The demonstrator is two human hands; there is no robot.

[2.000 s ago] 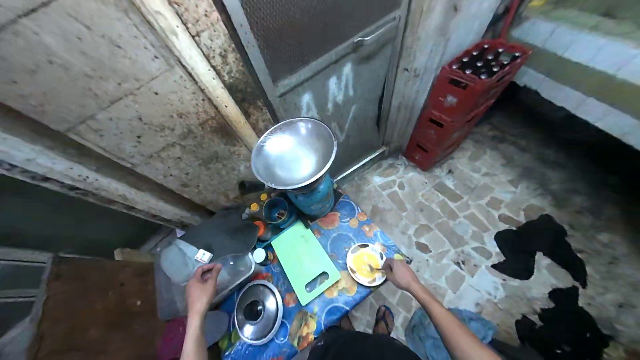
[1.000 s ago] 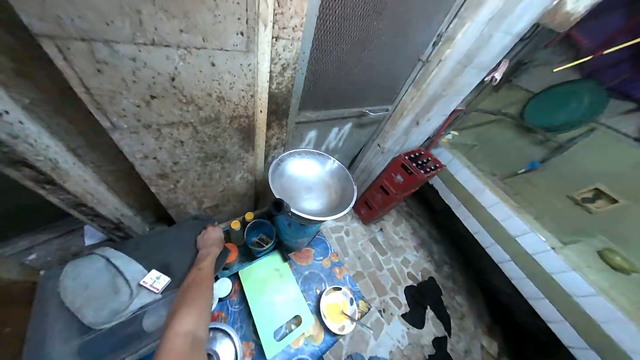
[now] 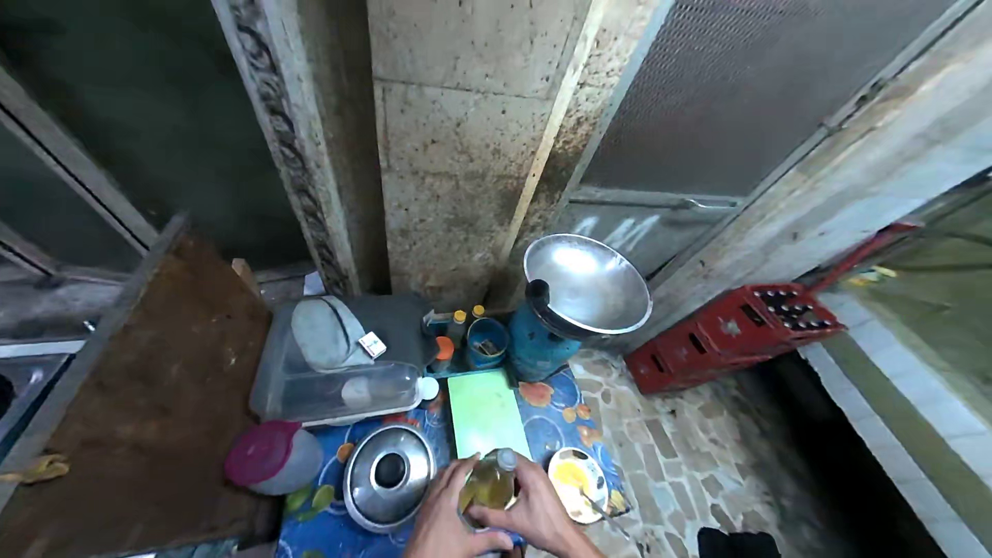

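Note:
Both hands are around a clear bottle of yellowish liquid [image 3: 490, 482], low in the view at the near end of the green cutting board [image 3: 488, 415]. My left hand [image 3: 451, 511] grips its left side and my right hand [image 3: 535, 504] its right side, near the pale cap. To the right, a white bowl [image 3: 590, 508] holds beaten yellow egg with a utensil resting in it. A metal pot lid with a black knob [image 3: 360, 480] lies to the left on the blue patterned tablecloth. A wide metal wok [image 3: 612, 291] sits on a blue gas tank [image 3: 535, 349] beyond the board.
A plastic container [image 3: 291, 395] with a gray cap [image 3: 322, 333] and matchbox on it stands left, near a pink-lidded tub [image 3: 267, 461]. Small bottles and a blue cup [image 3: 487, 341] line the back. Red bottle crates [image 3: 713, 341] stand on the stone floor beside a doorway.
My left hand has moved from the back of the table to the near side. Both hands now hold the bottle. Two seconds ago my right hand was at the bowl. The view has turned left.

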